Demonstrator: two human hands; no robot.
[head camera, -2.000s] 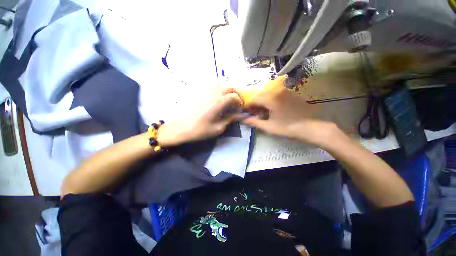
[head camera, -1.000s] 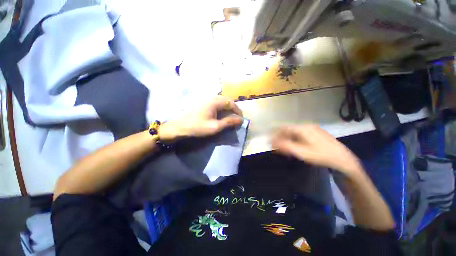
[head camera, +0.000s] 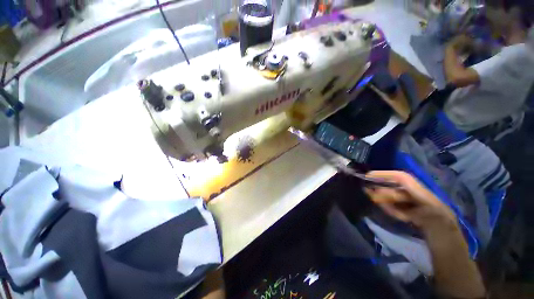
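My right hand is at the right, over the table's front edge, closed around the handles of the scissors. Their blades point up and left toward the machine, beside the phone. My left hand is not clearly in view; a bit of skin shows at the bottom edge below the cloth. The joined light and dark garment panels lie in folds on the table at the left. The cream sewing machine with HIKARI lettering stands behind, its needle area above the worn yellowed bed plate.
A smartphone lies right of the machine bed. A blue crate with grey-blue pieces stands at the right. Another person in a light top sits at the far right. A dark thread cone stands behind the machine.
The view has swung up and right. My right hand has moved right and taken up the scissors. My left hand has left the cloth edge it was holding.
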